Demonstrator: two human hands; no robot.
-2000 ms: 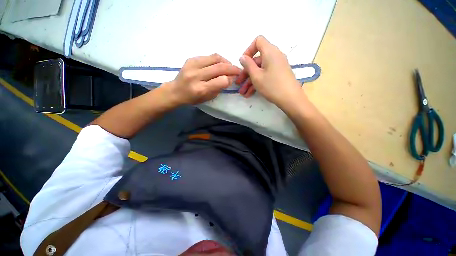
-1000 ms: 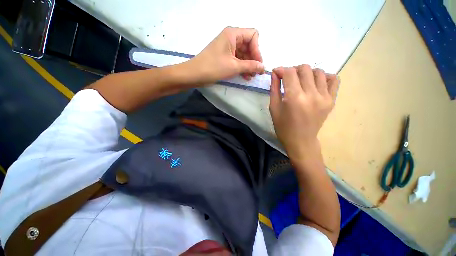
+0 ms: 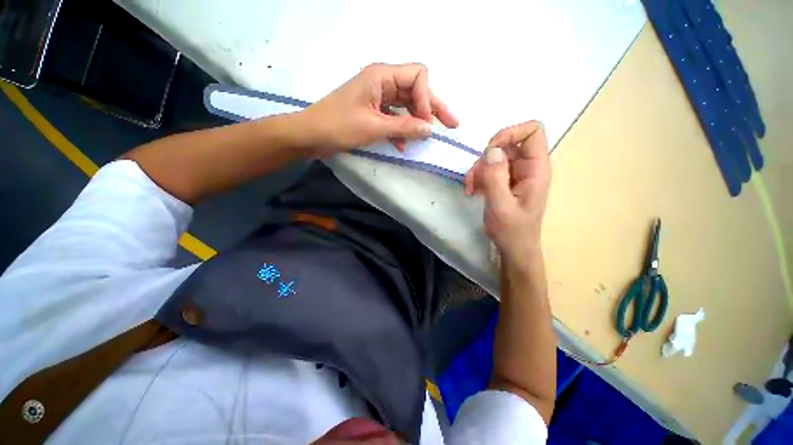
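A long strap piece (image 3: 417,155) with a white centre and grey-blue rim lies wrong side up along the front edge of the white work surface. Its rounded left end shows; its right end is hidden by my right hand. My left hand (image 3: 378,109) rests over the strap's middle, thumb and forefinger close together near the upper rim. Whether they pinch anything is too small to tell. My right hand (image 3: 516,178) is at the strap's right part, thumb and fingertips closed on its edge.
Scissors (image 3: 643,300) with dark green handles lie on the tan board (image 3: 600,217), beside a crumpled white scrap (image 3: 684,333). Navy dotted straps (image 3: 706,87) are fanned at the upper right. Small dark oval objects (image 3: 748,393) lie at the far right. A dark tray-like object (image 3: 130,78) is at the left.
The view has swung right, bringing the navy straps further in. My right hand's fingers have gone from spread over the strap to curled at its right part. My left hand stays over the middle.
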